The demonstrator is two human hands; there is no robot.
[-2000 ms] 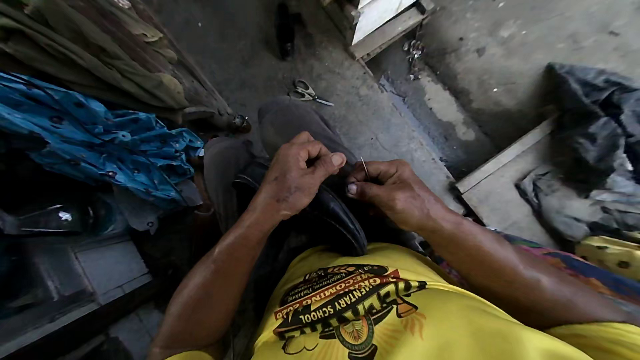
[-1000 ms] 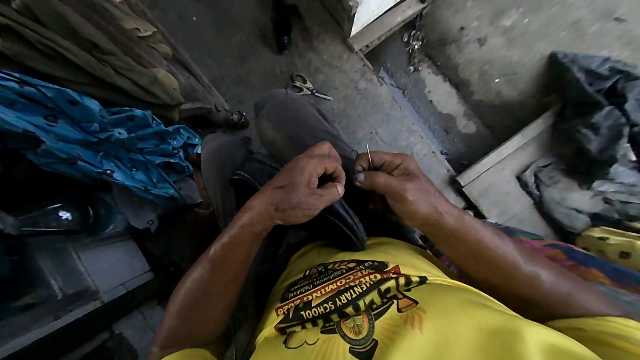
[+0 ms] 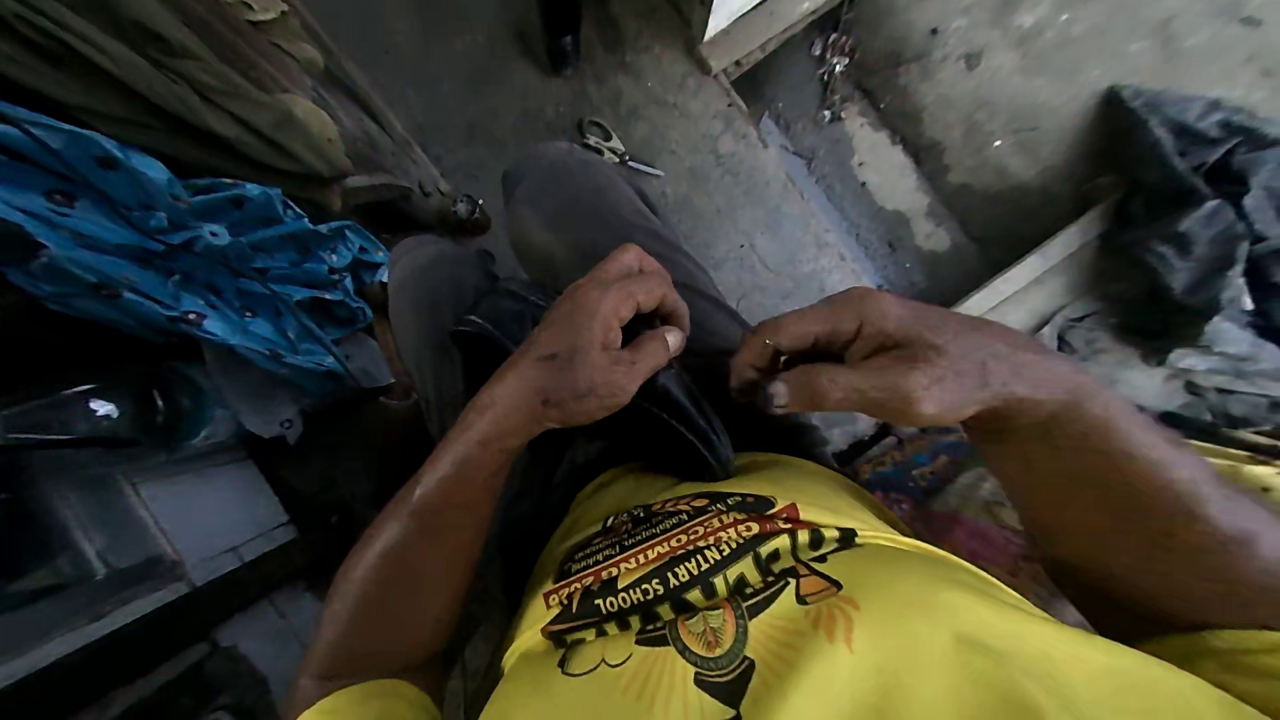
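Observation:
My left hand (image 3: 610, 345) is over my lap with thumb and forefinger pinched together; whether thread lies between them cannot be made out. To its right, my right hand (image 3: 850, 355) has its fingers curled toward the thumb, with a tiny metallic glint, apparently the end of a needle (image 3: 768, 343), at the fingers. Below and between the hands lies a black leather piece with a stitched edge (image 3: 690, 415), possibly a shoe, resting on my lap against the yellow shirt. Its far part is hidden behind my left hand and in shadow.
Scissors (image 3: 620, 150) lie on the concrete floor beyond my knee. Blue patterned cloth (image 3: 180, 240) hangs at the left, near brown cloth (image 3: 150, 90). A wooden-edged board (image 3: 1040, 260) and dark crumpled sheeting (image 3: 1190, 210) are at the right. A black object (image 3: 562, 40) stands at the top.
The needle stood upright and plain above my right fingers earlier; now only a glint shows. My hands have moved apart somewhat since the frame of one second ago.

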